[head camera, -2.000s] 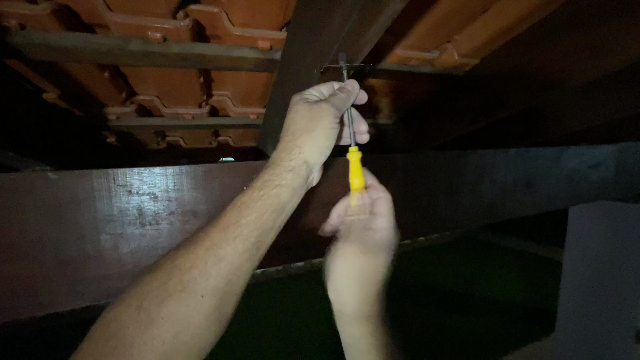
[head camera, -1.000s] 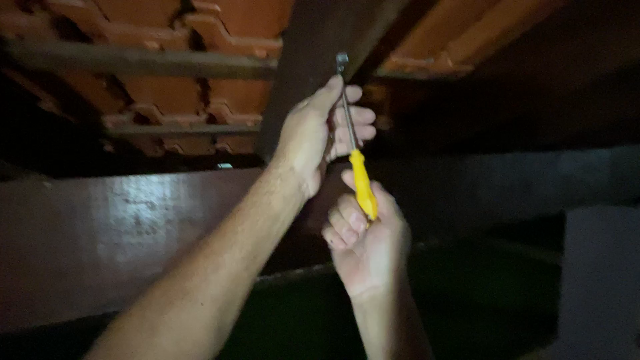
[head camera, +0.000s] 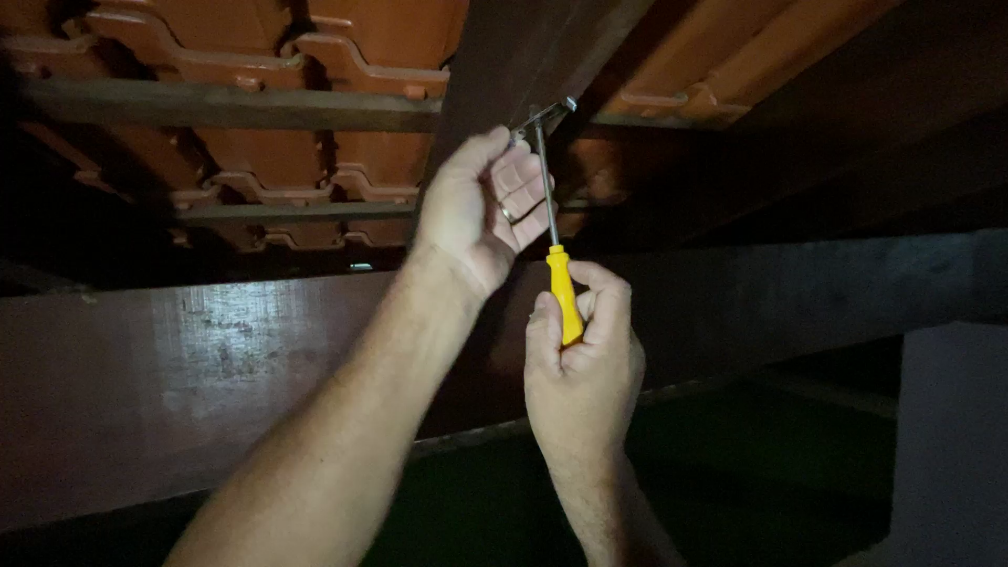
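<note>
A screwdriver with a yellow handle (head camera: 565, 299) points upward in my right hand (head camera: 587, 346), its handle between thumb and fingers. The steel shaft rises past my left hand (head camera: 492, 189) to a small metal bracket (head camera: 551, 113) at the underside of a dark wooden rafter (head camera: 528, 63). My left thumb and forefinger are at the bracket's left end and seem to pinch it; the other fingers are loosely curled behind the shaft, with a ring on one. The bracket sits at a slant, and its far end shines. Whether the screwdriver's tip sits in a screw cannot be told.
Orange clay roof tiles (head camera: 228, 31) lie over thin wooden battens (head camera: 236, 104) above and to the left. A wide, dark wooden beam (head camera: 236, 346) crosses behind my forearms. At the lower right stands a pale pillar or wall (head camera: 953, 441).
My right hand has shifted its grip on the yellow handle. The bracket, roughly level across the rafter two seconds ago, is now slanted. My left hand stays beside the shaft.
</note>
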